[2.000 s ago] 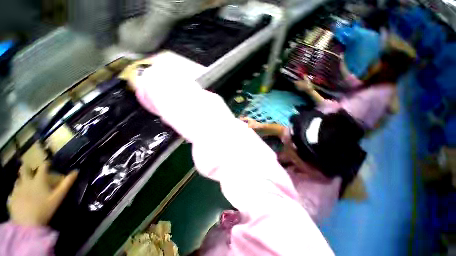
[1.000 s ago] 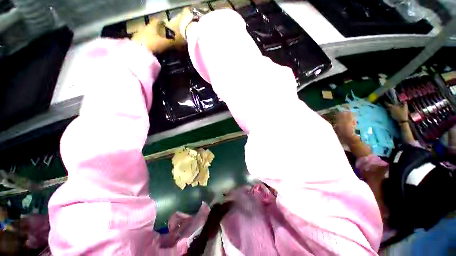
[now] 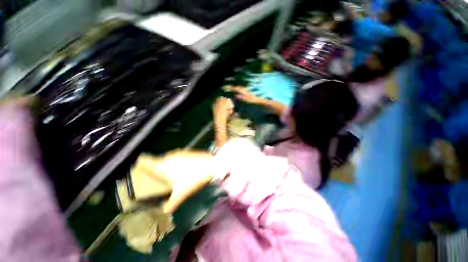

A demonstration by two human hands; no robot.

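Observation:
My right hand (image 3: 179, 171) is blurred over the green bench, its fingers closed around a small tan-and-dark flat piece (image 3: 124, 192), perhaps more than one. A loose pile of ragged tan paper (image 3: 146, 230) lies just below this hand. My left arm in its pink sleeve reaches up along the left edge. Only a blurred bit of my left hand (image 3: 21, 101) shows there, and its fingers and anything in them cannot be made out. The glossy black tray (image 3: 113, 97) lies beyond, with blurred tan pieces along its far edge.
A neighbour in pink (image 3: 303, 153) sits close on the right, hands over the bench. Light-blue strips (image 3: 272, 87) lie beyond those hands. A pale rail (image 3: 133, 143) runs diagonally between tray and bench. More workers and dark red pieces (image 3: 313, 51) are further back.
My right hand has come back from the tray's far edge to above the paper pile, holding a piece. My left hand has moved to the left edge. The view has swung right.

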